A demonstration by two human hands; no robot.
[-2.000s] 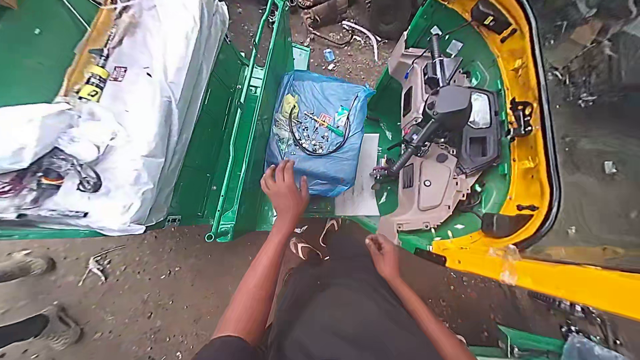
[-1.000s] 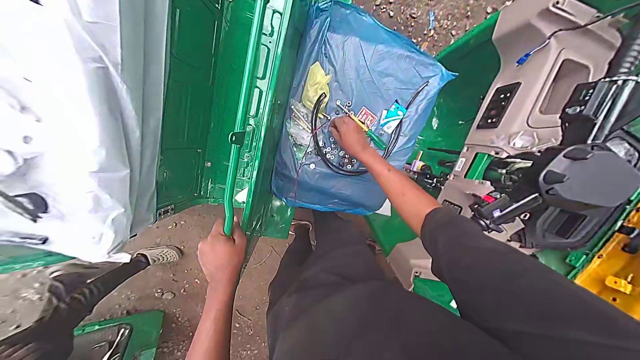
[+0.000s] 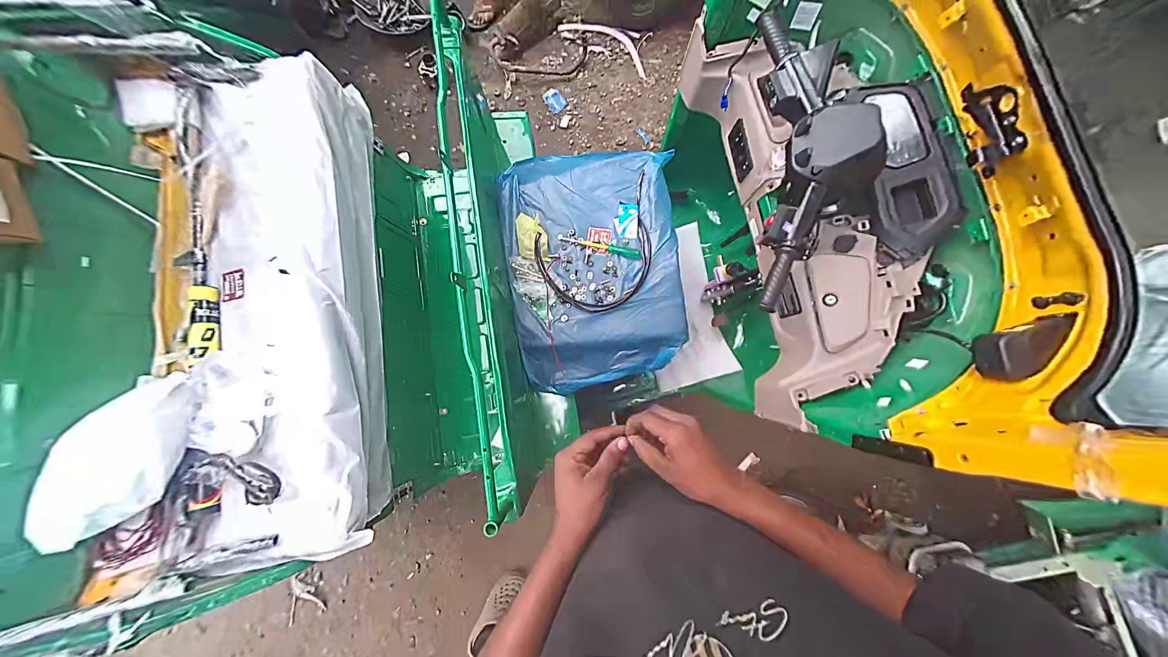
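Observation:
My left hand (image 3: 589, 470) and my right hand (image 3: 671, 449) meet at the fingertips in front of my dark shirt. Between them they pinch a small thin piece, perhaps a screw or bolt; it is too small to name. Just beyond, a seat wrapped in blue plastic (image 3: 602, 351) carries scattered small nuts and screws (image 3: 584, 274), a curved black cable (image 3: 646, 265), a screwdriver with a green handle (image 3: 622, 251), a yellow scrap (image 3: 526, 235) and small printed packets (image 3: 628, 219).
A green metal frame rail (image 3: 470, 338) runs along the left, beside a white-covered bench (image 3: 310, 274). To the right stand black handlebars (image 3: 835, 146) on a beige dashboard panel (image 3: 844, 301) within a yellow vehicle frame (image 3: 1077, 274). At the top, another person's foot (image 3: 484, 11) shows.
My right hand has left the small parts on the blue plastic and come back to my body. My left hand has let go of the green rail and joined it. The view has shifted.

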